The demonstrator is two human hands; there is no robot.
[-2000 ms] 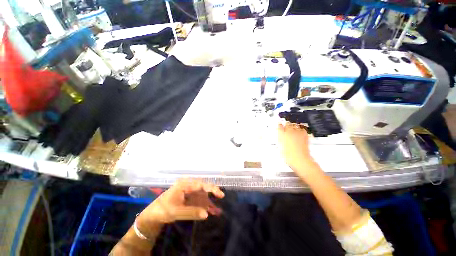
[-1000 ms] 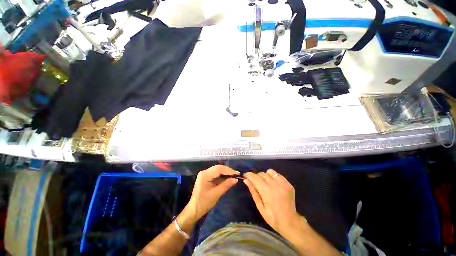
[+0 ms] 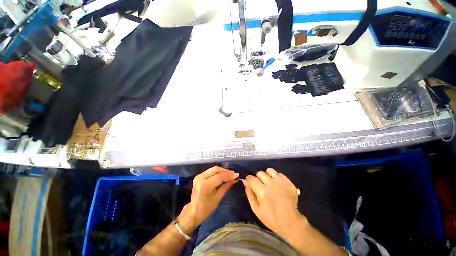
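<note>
My left hand [image 3: 212, 192] and my right hand [image 3: 272, 200] meet above my lap, below the table's front edge. Their thumbs and fingertips pinch a tiny dark piece [image 3: 239, 178] between them; the fingers hide most of it, and its shape is unclear. A small yellow tip [image 3: 298, 192] shows at the outer side of my right hand. A cluster of small black pieces [image 3: 324, 79] lies under the machine arm.
The white sewing machine [image 3: 400, 55] stands at the back right, with a plastic-covered insert [image 3: 402, 105] near it. Overlapping black panels [image 3: 142, 70] lie on the left of the table [image 3: 185, 130]. Blue crates stand below, at left [image 3: 95, 215] and right [image 3: 435, 200].
My left hand came back from an open pose and my right hand from the small black pieces; they met above the lap. Since then they have barely moved, and less dark material shows between the fingertips.
</note>
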